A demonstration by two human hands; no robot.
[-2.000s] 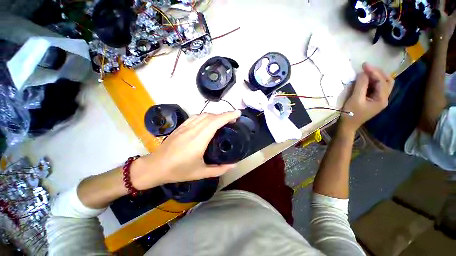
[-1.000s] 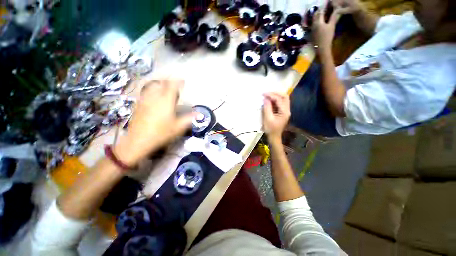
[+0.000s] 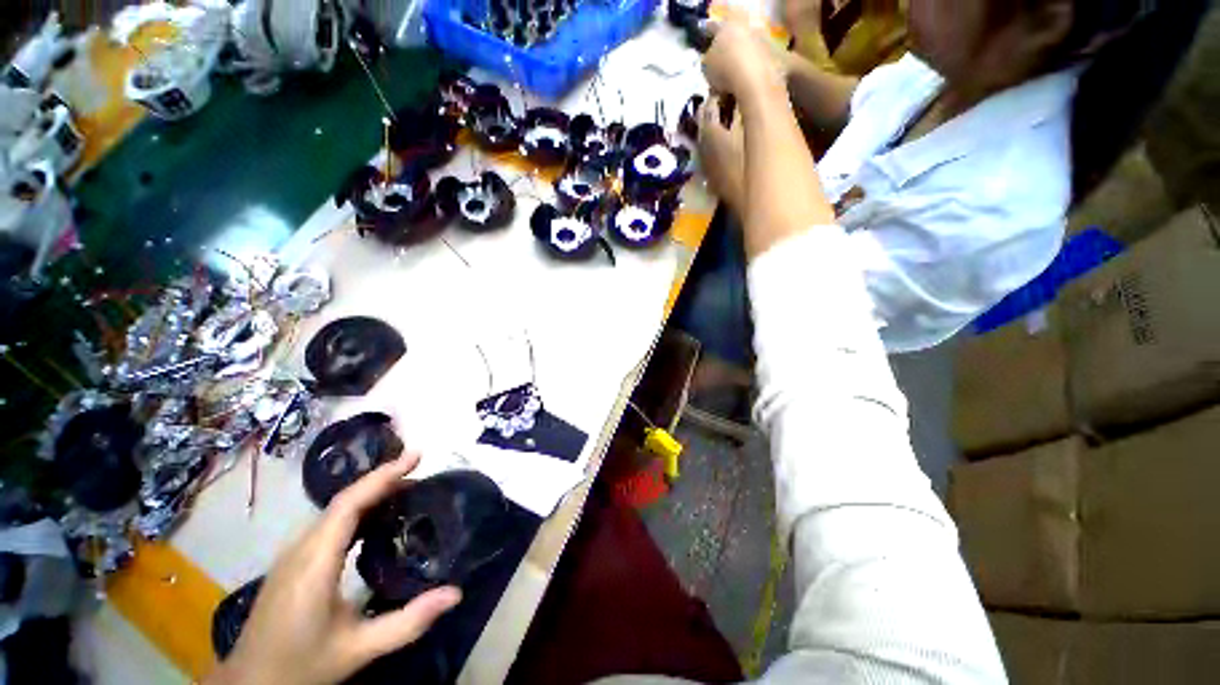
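My left hand (image 3: 315,596) is at the lower left, its thumb and fingers around the near-left side of a black camera housing (image 3: 428,535) on the black mat (image 3: 555,436). Two more black housings, one upper (image 3: 353,355) and one lower (image 3: 351,458), lie beyond it. A silver LED board (image 3: 510,410) with upright wires lies at the mat's far end, by a white cloth or paper (image 3: 525,474). My right hand (image 3: 744,64) is far out at the top, beside the neighbour's hand; a dark thing is at its fingertips, but its grip is unclear.
Several black units with pale centres (image 3: 569,230) stand on the table (image 3: 442,301) before a neighbouring person in white. A blue bin (image 3: 542,60) is behind them. Tangled silver boards (image 3: 201,335) lie at left. Cardboard boxes (image 3: 1097,455) are at right, a yellow item (image 3: 662,452) below the table edge.
The view has swung toward the neighbour. My right arm has stretched from the table edge to the neighbour's side. My left hand has moved from above the table back to a black housing.
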